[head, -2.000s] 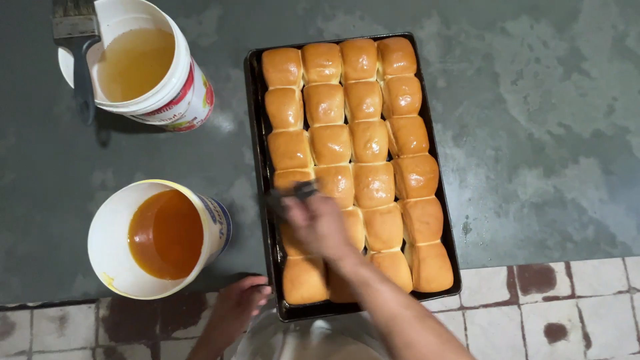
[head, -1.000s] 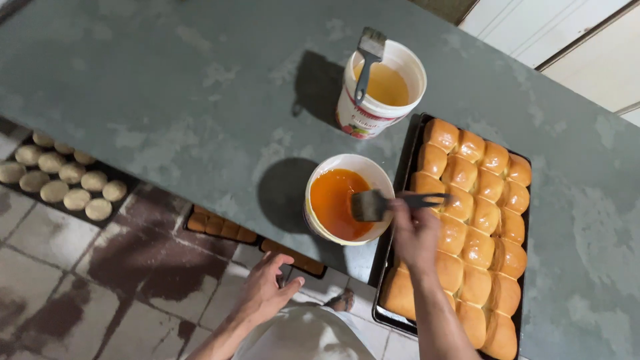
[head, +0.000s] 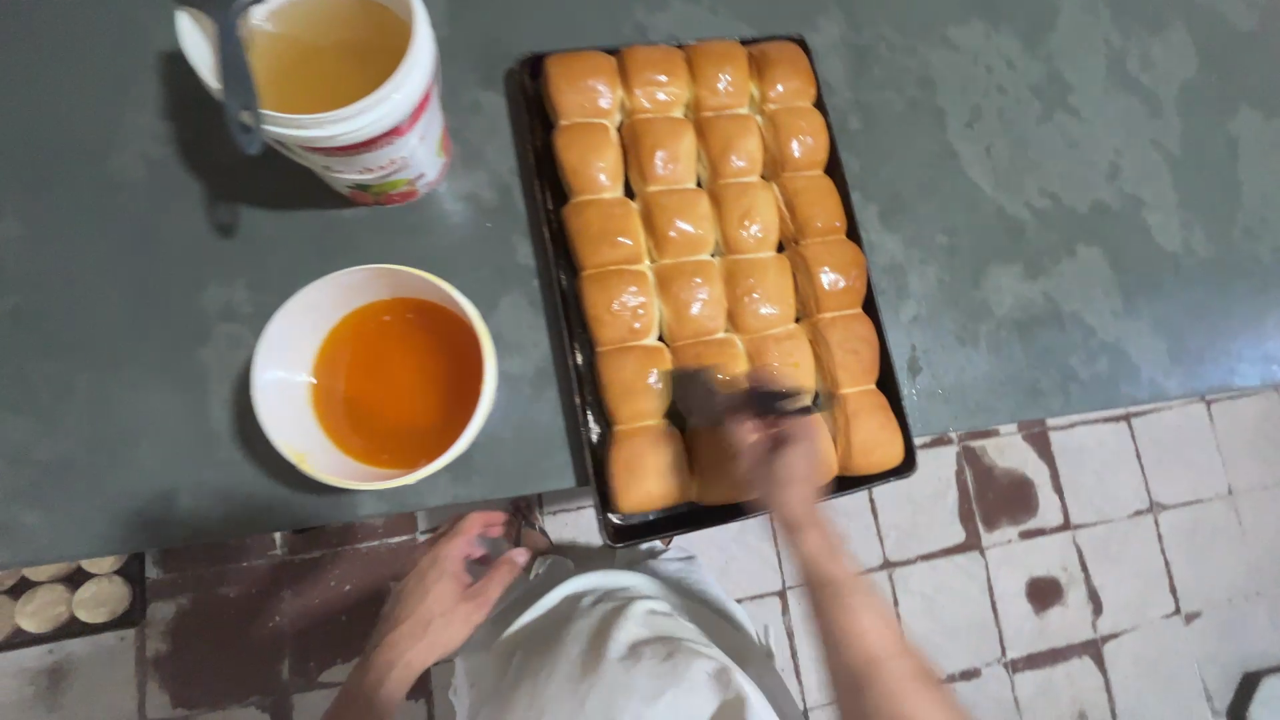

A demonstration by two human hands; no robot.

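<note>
My right hand (head: 785, 450), blurred by motion, grips a pastry brush (head: 715, 395) whose bristles are over the lower rows of golden bread rolls (head: 690, 300). The rolls sit packed together in a black baking tray (head: 545, 250). Upper rolls look glossy; the bottom row looks duller. My left hand (head: 450, 590) holds nothing, its fingers apart, just off the table edge left of the tray. Left of the tray stands a white plastic tub (head: 285, 380) with orange liquid (head: 400, 385) in it.
A white plastic bucket (head: 425, 150) of yellowish liquid stands at the upper left, a second brush (head: 238, 80) across its rim. All stand on a grey-green table (head: 1040, 200). Below at the left, a dark tray (head: 75, 635) of pale dough balls (head: 100, 597) is on the tiled floor side.
One second ago the brush in my right hand was at the tub of orange liquid; now it is over the lower rolls. The view has swung.
</note>
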